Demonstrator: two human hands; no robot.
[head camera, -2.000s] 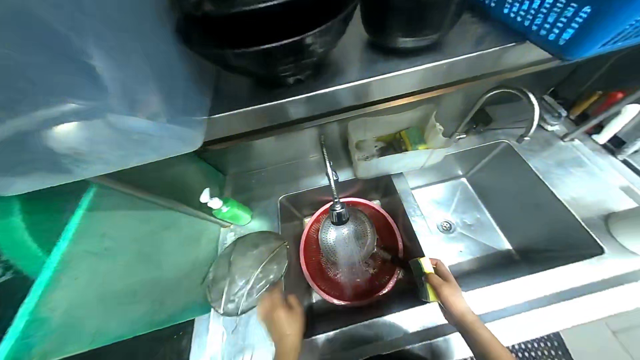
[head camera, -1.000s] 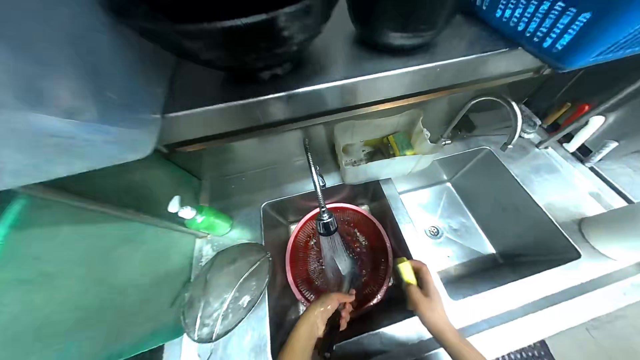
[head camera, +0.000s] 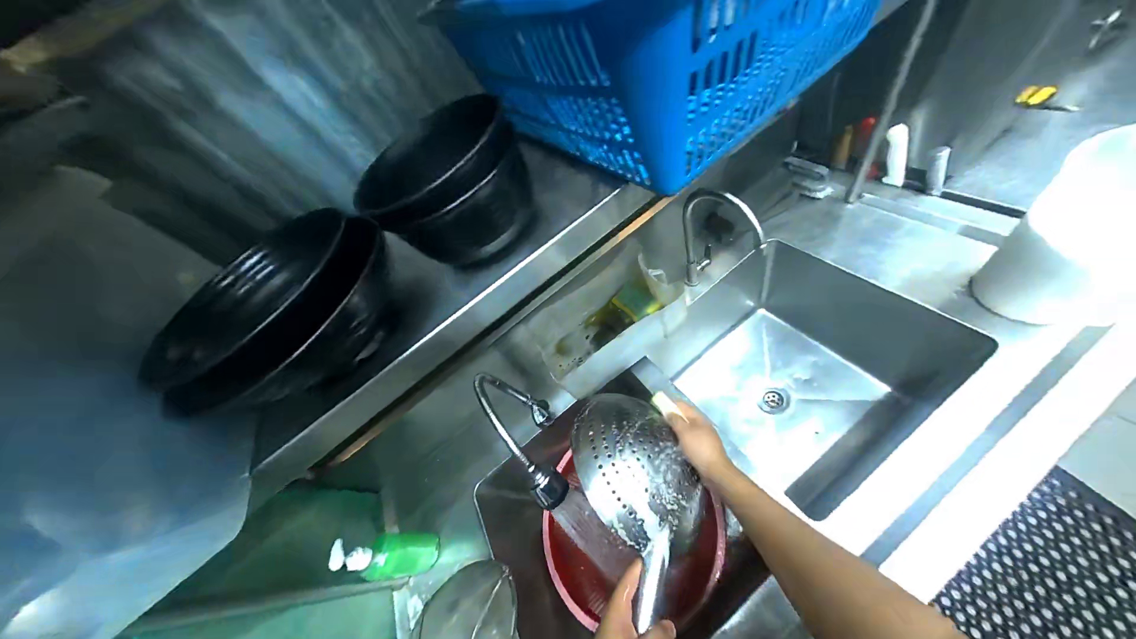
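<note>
My left hand (head camera: 628, 612) grips the handle of a perforated metal skimmer ladle (head camera: 621, 461), held tilted over a red plastic colander (head camera: 568, 577) in the left sink basin. My right hand (head camera: 697, 439) is at the far edge of the ladle's bowl, closed on a sponge (head camera: 667, 406), of which only a pale yellow piece shows. Water runs from the gooseneck faucet (head camera: 548, 488) beside the ladle into the colander. Suds or drops cling to the ladle's underside. A round wire-mesh strainer (head camera: 470, 603) lies left of the basin.
The right basin (head camera: 790, 382) has a second faucet (head camera: 723, 200) behind it. A caddy (head camera: 612, 342) with sponges sits at the wall. Black bowls (head camera: 266, 311) and a blue basket (head camera: 603, 89) are on the shelf. A green bottle (head camera: 404, 556) stands left, a white bucket (head camera: 1065, 240) right.
The ladle has come up out of the colander, and my right hand with the sponge has moved from beside the colander to the ladle's bowl. The view has swung strongly.
</note>
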